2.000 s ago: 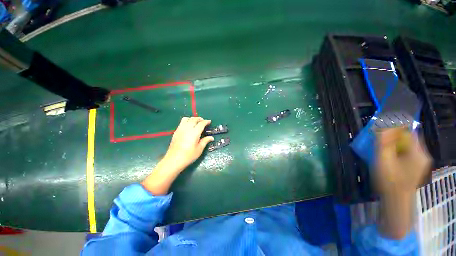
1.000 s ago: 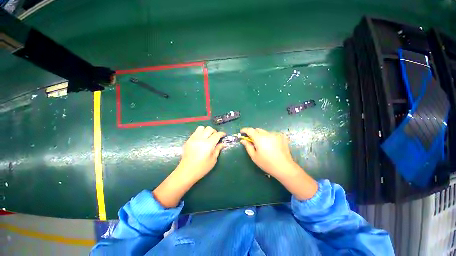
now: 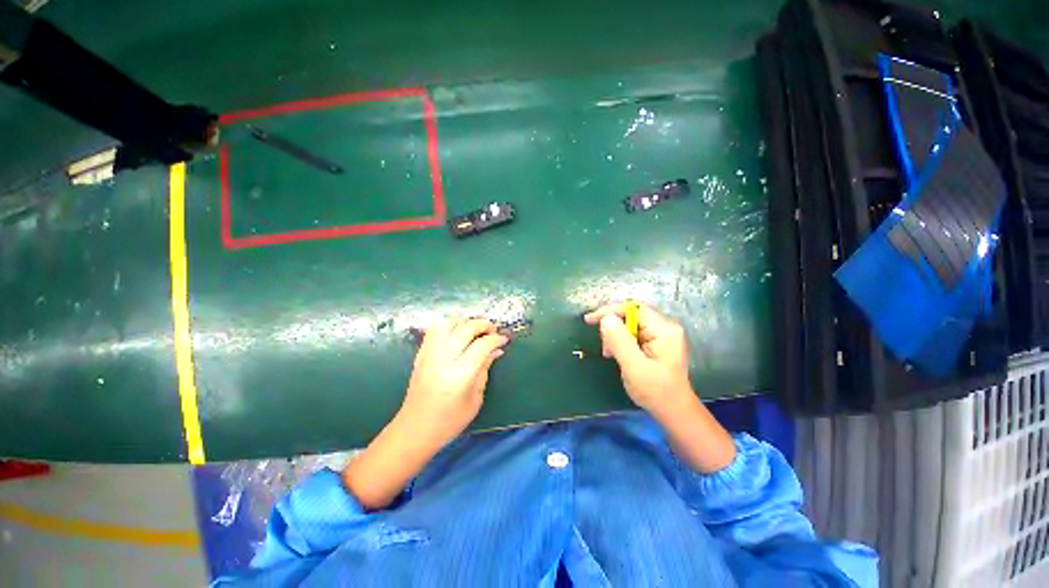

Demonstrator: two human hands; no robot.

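Observation:
My left hand (image 3: 451, 370) is closed around a small black module (image 3: 517, 329) low over the green bench; only its right end shows past my fingers. My right hand (image 3: 653, 358) is to its right, apart from the module, and holds tweezers with a yellow handle (image 3: 632, 318). Something small and dark shows at the fingertips; I cannot tell what it is. One black module (image 3: 483, 219) lies beyond my hands, and another black module (image 3: 657, 196) lies farther right. A blue film sheet with dark strips (image 3: 934, 267) lies on the black trays.
Black parts trays (image 3: 805, 264) are stacked at the right, with a white tray stack (image 3: 1012, 442) beside them. A thin black bar (image 3: 297, 151) lies inside the red tape square (image 3: 334, 237). A dark post (image 3: 109, 103) stands at the upper left. A blue bin (image 3: 230, 505) with clear film is below the bench edge.
My right hand first left the blue sheet and came to the module at my left hand, then moved apart to the right. My left hand stays on the module. The view has shifted.

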